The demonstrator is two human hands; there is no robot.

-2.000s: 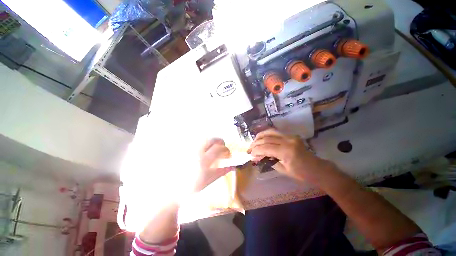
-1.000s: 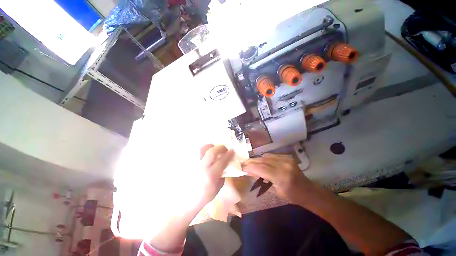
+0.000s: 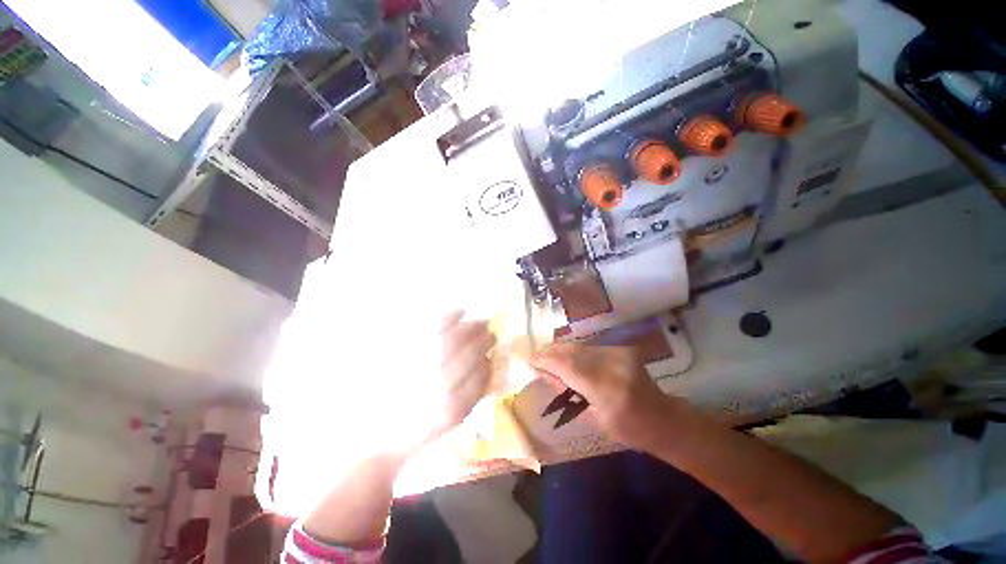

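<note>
A yellowish fabric piece (image 3: 502,430) lies in front of the needle area (image 3: 537,284) of the overlock machine (image 3: 651,237), its lower end at the table's front edge. My left hand (image 3: 466,369) holds its left side, partly washed out by glare. My right hand (image 3: 601,380) pinches its upper right side with thumb and finger. Dark thread snips (image 3: 565,408) stick out below my right palm, their points apart. The stitching point and the fabric's left edge are hard to see in the glare.
Four orange tension knobs (image 3: 706,134) are above the white front cover (image 3: 651,275). A metal-framed opening (image 3: 675,350) is right of my right hand. Pale cloth (image 3: 894,468) lies at lower right. Metal shelving (image 3: 248,182) stands behind left.
Over the two seconds, my right hand has moved back from beside the presser foot toward the front edge, uncovering the front cover and the snips. The fabric remains between both hands.
</note>
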